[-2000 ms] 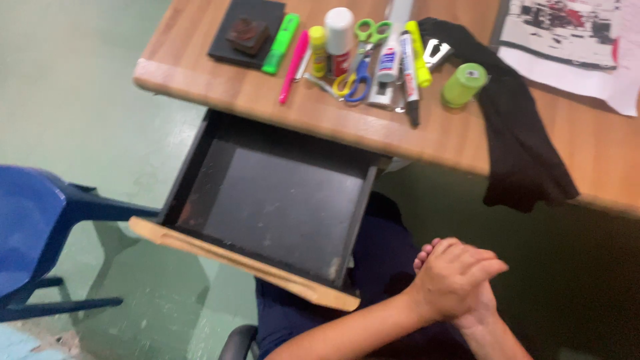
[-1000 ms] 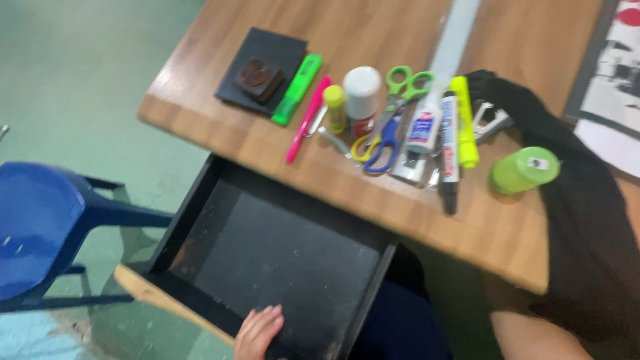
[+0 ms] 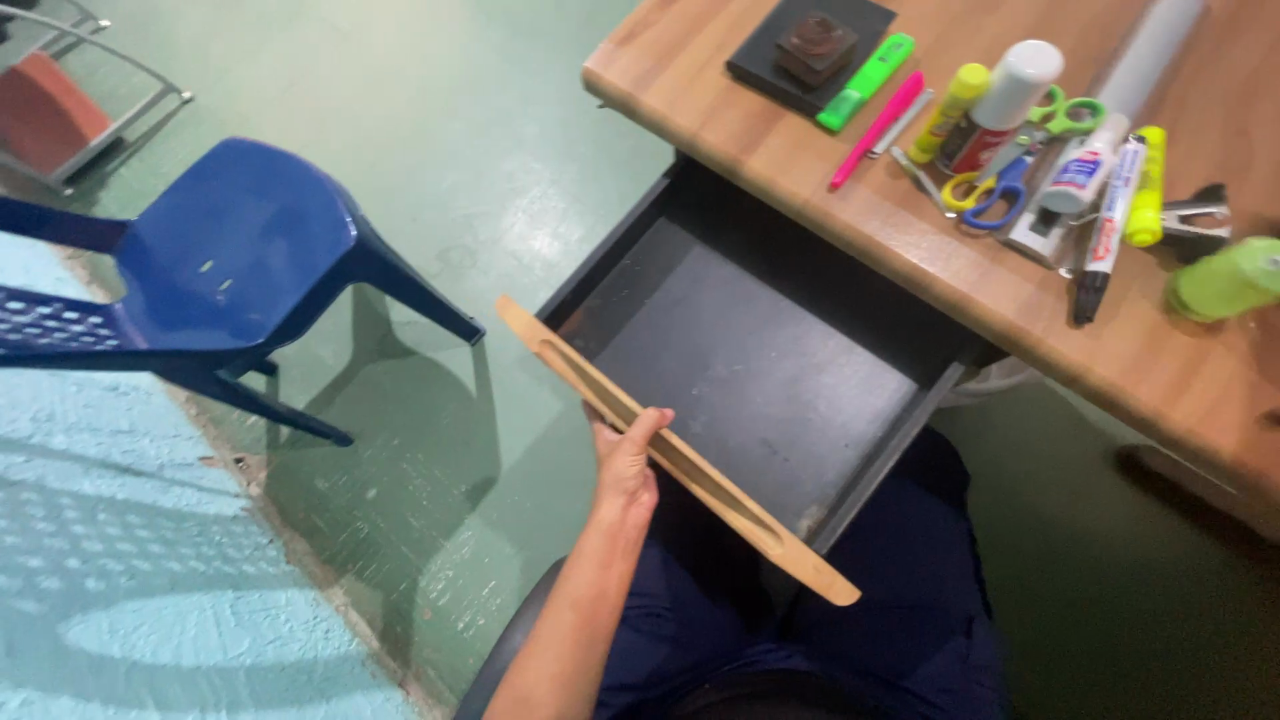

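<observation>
My left hand holds the wooden front of a pulled-out black desk drawer, its thumb over the top edge and the fingers on the outer side. The drawer holds nothing that I can see. My right hand is out of view. On the wooden desk above the drawer lie a green highlighter, a pink pen, a glue stick, a white-capped container, scissors with blue and yellow handles, a correction fluid bottle and a black-capped marker.
A dark box-like object rests on a black pad at the desk's far left corner. A green bottle stands at the right. A blue plastic chair is on the floor at the left, beside a light blue wall.
My hands were clasped two seconds ago; then they parted, and my left hand reached the drawer front, which it now grips. My right arm has left the view, which has shifted left.
</observation>
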